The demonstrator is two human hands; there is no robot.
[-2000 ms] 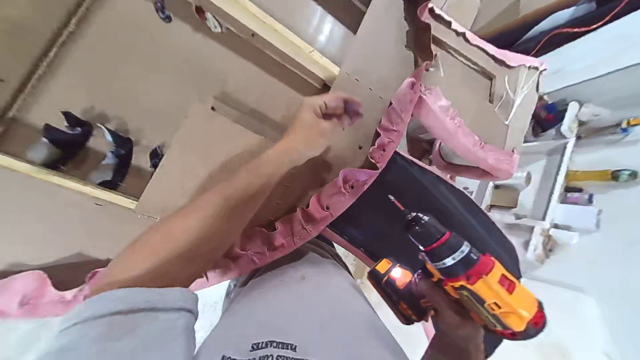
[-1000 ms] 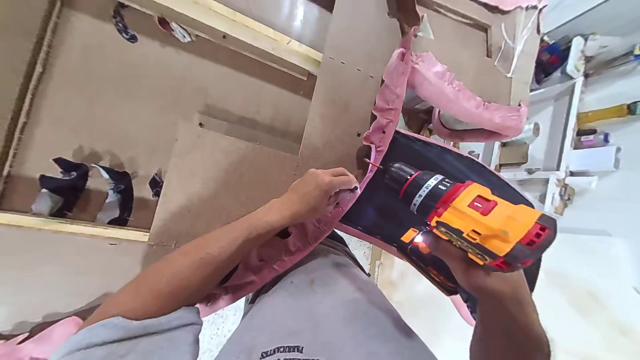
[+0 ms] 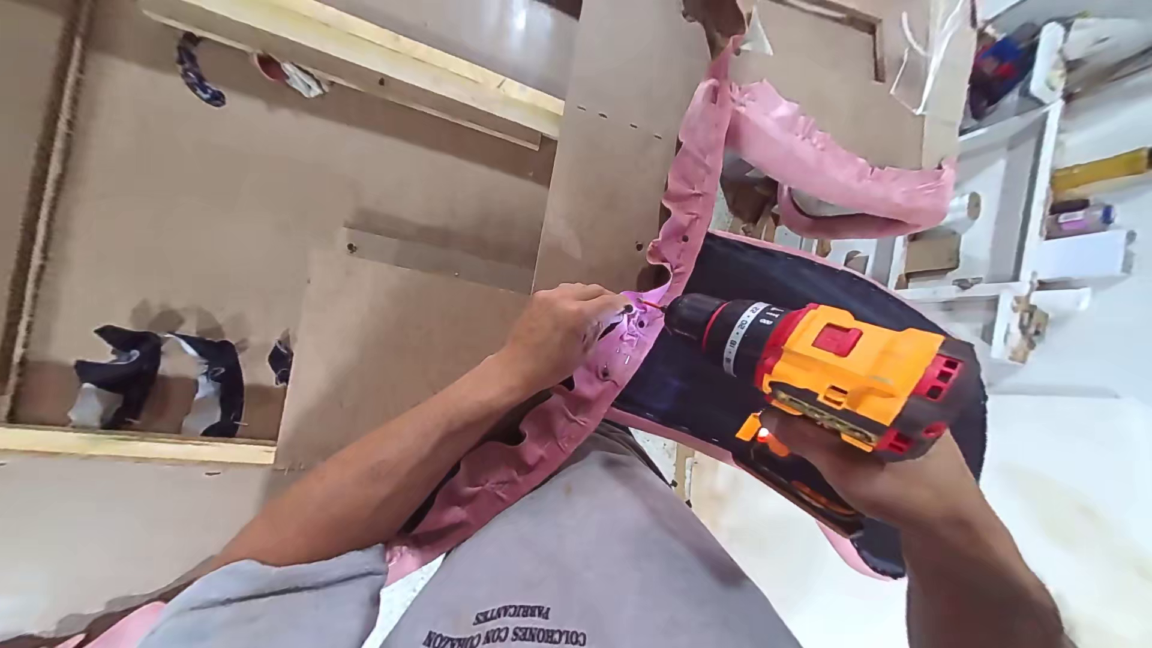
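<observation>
My right hand (image 3: 864, 477) grips a yellow and red cordless drill (image 3: 846, 369) by its handle, with its small work light lit. The drill points left, and its bit meets the pink upholstery fabric (image 3: 684, 198) stapled along the edge of a brown board frame (image 3: 603, 171). My left hand (image 3: 567, 328) rests at that edge just left of the bit, fingers bent against the fabric; whether it pinches the fabric or a small part cannot be told. Under the drill lies a dark panel with pink edging (image 3: 729, 279).
Wooden rails (image 3: 387, 45) cross the frame at the upper left, and dark cloth pieces (image 3: 216, 382) poke through the board at the lower left. A pink-covered curved part (image 3: 837, 175) projects at the upper right. White shelving (image 3: 1030, 198) with assorted items stands beyond it.
Two seconds ago the drill was lower and away from the edge; it has come up to the pink fabric. My left hand has moved down along the edge to meet the bit.
</observation>
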